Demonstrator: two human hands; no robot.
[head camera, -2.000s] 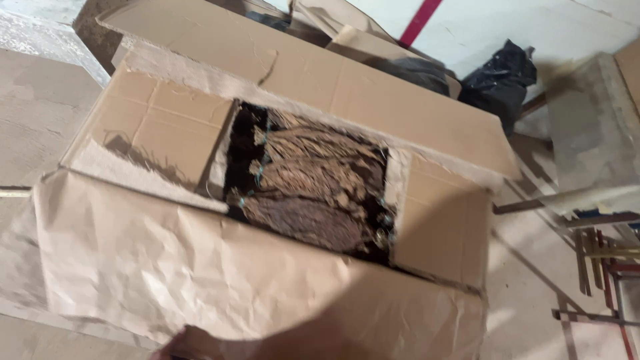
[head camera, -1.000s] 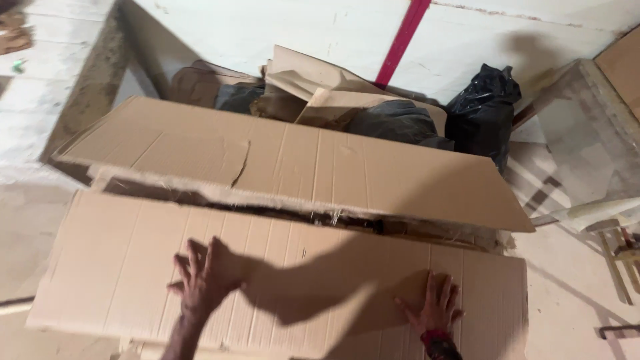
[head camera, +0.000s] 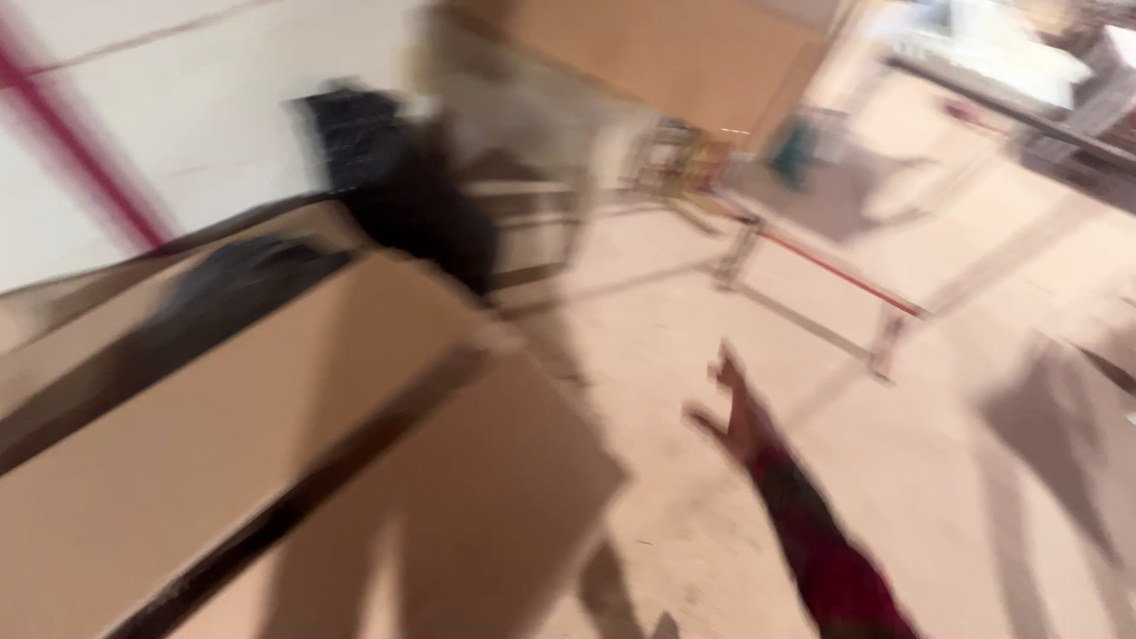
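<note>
My right hand (head camera: 735, 413), in a dark red sleeve, reaches out over the floor to the right of a large cardboard box. Its thumb and fingers are apart and nothing is between them. It does not touch the box. My left hand is out of the picture. At the lower left the long top flaps of the cardboard box (head camera: 213, 426) lie nearly flat, with a dark narrow gap between them. What is inside the box cannot be seen. The whole view is blurred by motion.
A black plastic bag (head camera: 408, 186) stands behind the box, near a white wall with a dark pink stripe (head camera: 89, 151). A low metal frame with a red edge (head camera: 843, 271) stands on the floor ahead. A table (head camera: 1021, 115) holding things is at the upper right.
Both hands were on the closed front flap; the right is now off the box and the left is out of view. Before that, the open box showed brown bundles. The view has swung right.
</note>
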